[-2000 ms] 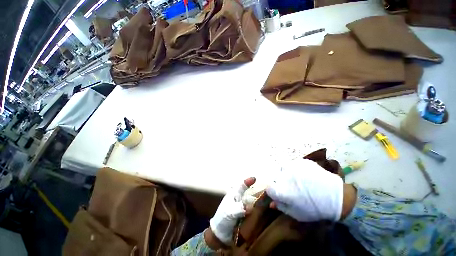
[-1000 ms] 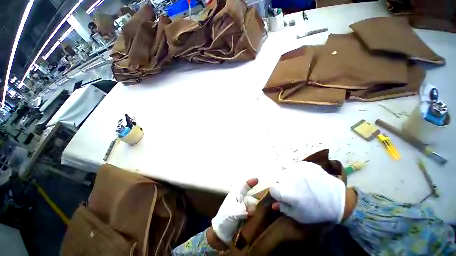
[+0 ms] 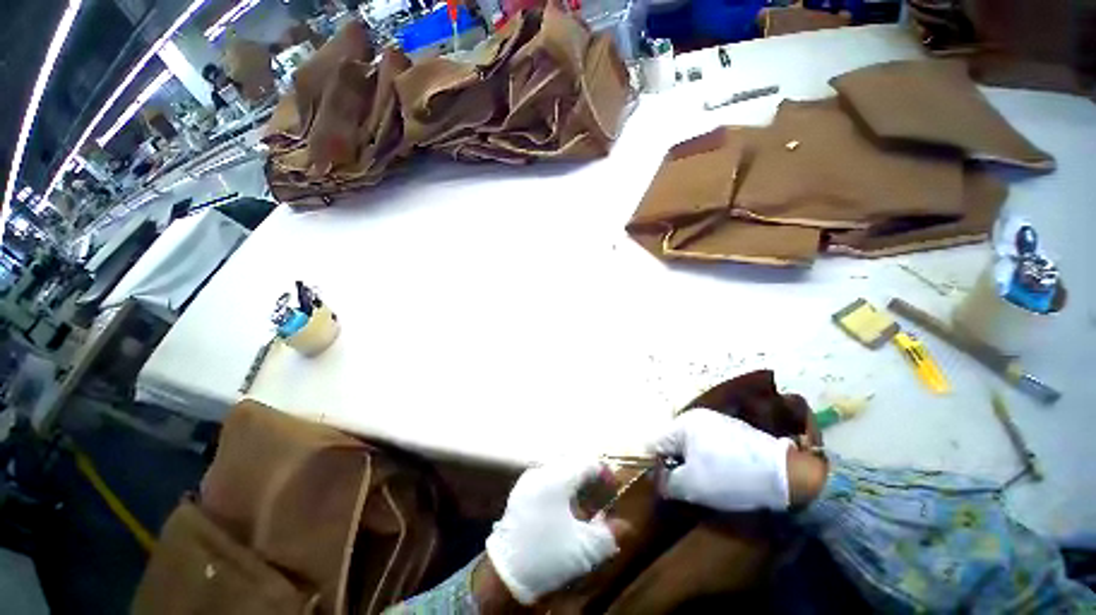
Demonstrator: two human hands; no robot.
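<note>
A brown bag body [image 3: 685,559] lies at the table's near edge, its far corner resting on the white top. My left hand [image 3: 551,529], in a white glove with bare fingertips, grips the bag's edge near the zipper line. My right hand [image 3: 727,461], also white-gloved, is beside it, fingers closed on a thin, shiny metallic tool [image 3: 637,461] that points left toward my left fingertips. The tool is small and partly hidden, so I cannot tell its kind.
Folded brown bags [image 3: 841,168] lie at the far right, crumpled ones [image 3: 505,96] at the back. A cup [image 3: 313,333] stands left, another [image 3: 1004,306] right. A yellow knife [image 3: 922,363], brown-handled tool [image 3: 962,342], tan block [image 3: 864,322] and green handle [image 3: 838,412] lie right. More bags [image 3: 289,493] hang at left.
My left hand has turned and spread over the bag edge. My right hand has lowered slightly, and a shiny tool now shows at its fingertips. The bag's far part has shifted.
</note>
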